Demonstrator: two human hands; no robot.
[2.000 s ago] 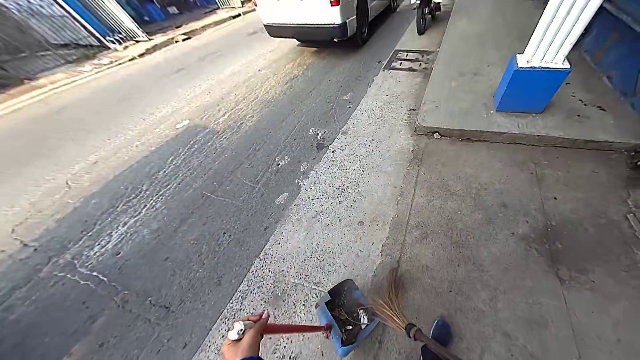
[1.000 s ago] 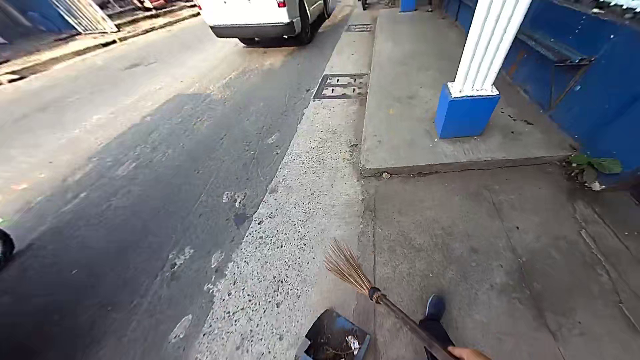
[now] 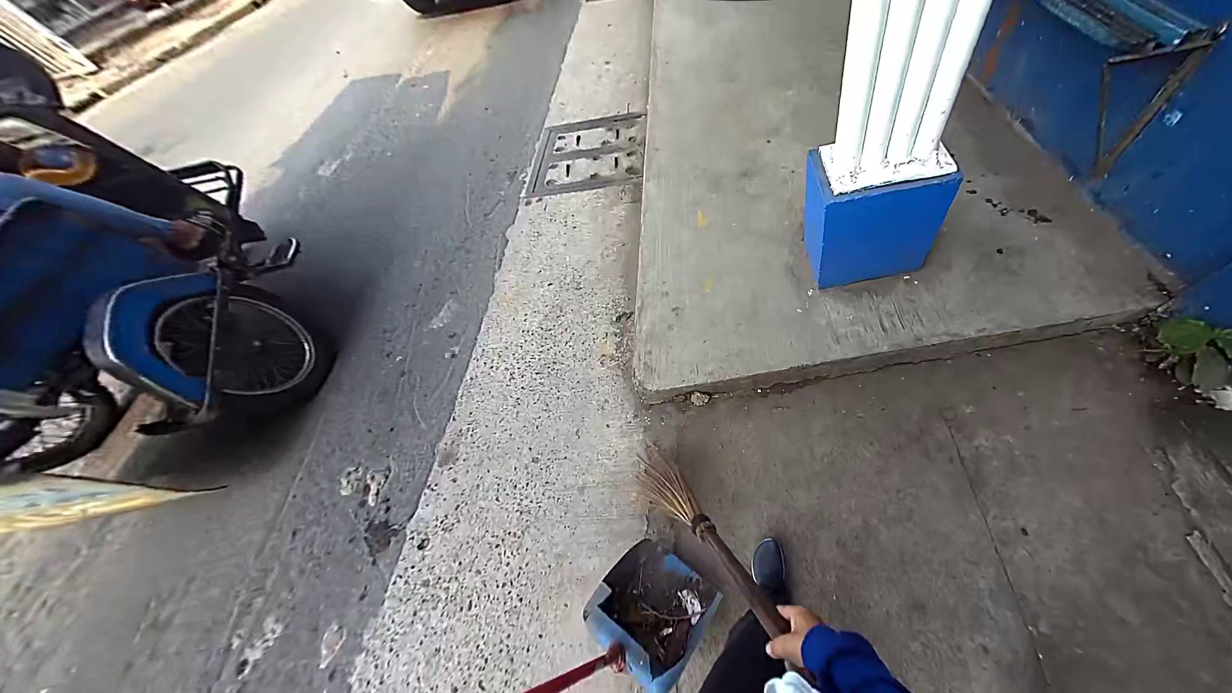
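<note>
My right hand (image 3: 793, 635), in a blue sleeve, grips the dark handle of a stick broom (image 3: 707, 527) near the bottom of the view. The broom's bristles fan out on the pavement close to the raised slab's corner. Just left of the handle is a blue dustpan (image 3: 609, 616) holding dark debris and pale scraps. A red handle (image 3: 570, 677) runs from the dustpan to the lower edge of the picture. My left hand is out of view.
A motorcycle with a blue sidecar (image 3: 144, 279) is on the road at left. Ahead are a drain grate (image 3: 589, 154), a raised concrete slab (image 3: 731, 318) and a white post on a blue base (image 3: 881, 226). A plant (image 3: 1193, 346) grows by the blue wall at right.
The motorcycle with sidecar has come into view at left, where only a wheel edge showed before. My left hand, seen on the red handle earlier, is out of view. My right hand has come into view.
</note>
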